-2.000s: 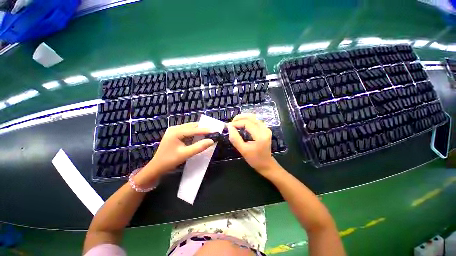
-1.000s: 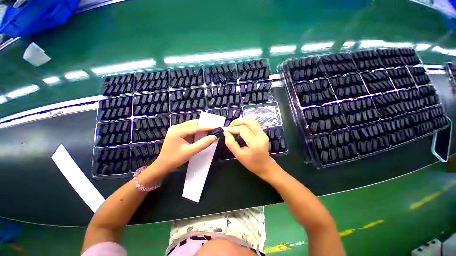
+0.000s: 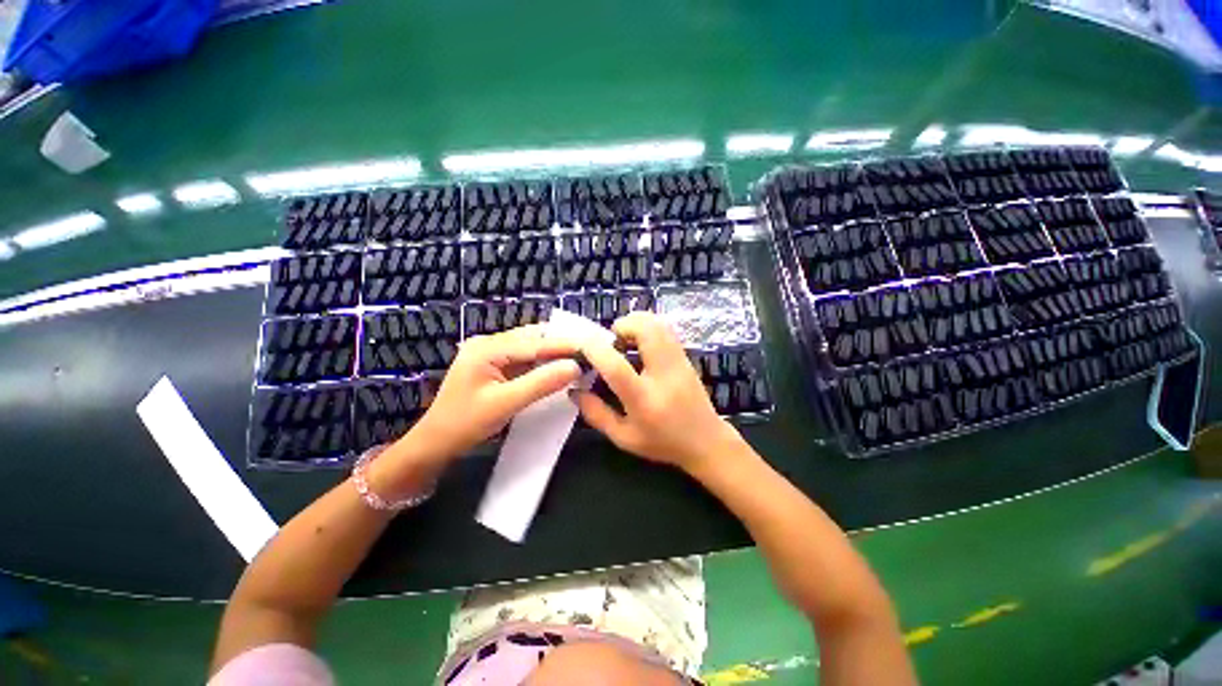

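My left hand [image 3: 489,389] holds a white label strip [image 3: 531,462] that hangs down slantwise below the fingers. My right hand [image 3: 653,391] meets it, with its fingertips against the left fingertips at the strip's upper part. A small dark bit, likely a black part, shows between the fingertips, mostly hidden by them. Both hands are over a clear blister tray [image 3: 359,326] whose pockets hold rows of black parts. One silvery tray pocket [image 3: 706,316] near the right end shows no black parts.
A second blister tray [image 3: 813,288] full of black parts lies to the right. A spare label strip [image 3: 204,466] lies on the dark surface at left. A white paper scrap [image 3: 73,142] and a blue item [image 3: 114,40] are at the upper left. Green floor shows below.
My right fingers have closed in over the left fingertips, covering the black part seen between them before. The strip's lower end has swung slightly left. The scene has shifted slightly.
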